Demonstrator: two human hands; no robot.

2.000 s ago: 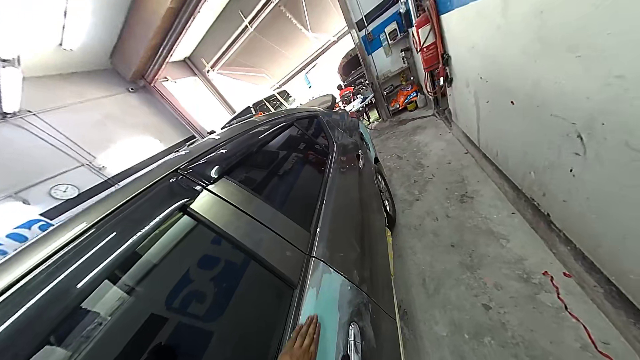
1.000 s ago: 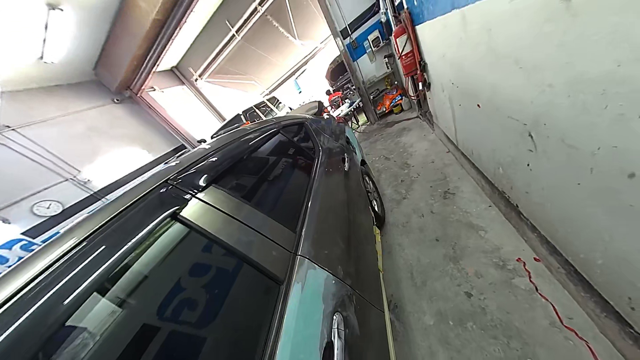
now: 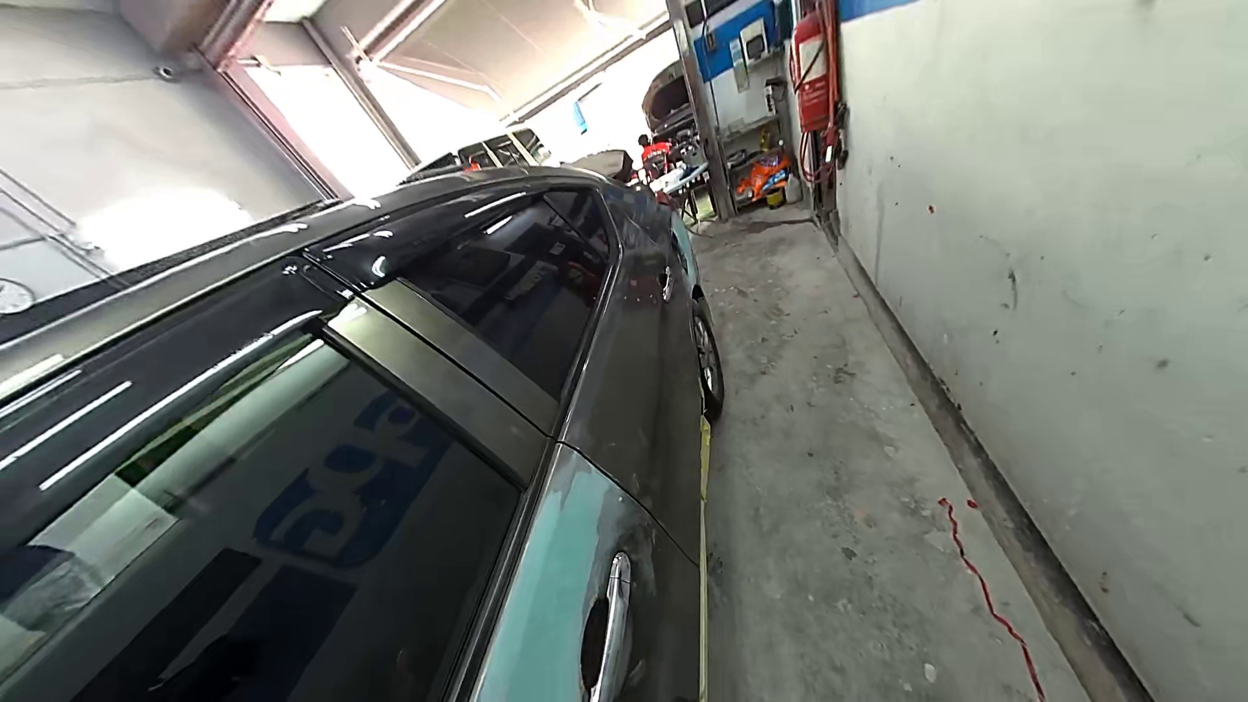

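Neither of my hands shows in the head view now. A dark grey car runs away from me, its front door covered in part by a teal filler or primer patch. A chrome door handle sits beside that patch, near the bottom edge. Farther along are the rear door with its own handle, and a rear wheel. Yellow masking tape runs along the lower side of the car. The dark front window reflects blue lettering.
Concrete floor with a red painted line lies between the car and a scuffed white wall. A red fire-hose or extinguisher unit hangs at the back. Beyond stand a metal post, a person in red and another car with its hood raised.
Two seconds ago a hand lay on the teal patch beside the front door handle; it was out of view one second ago and remains so.
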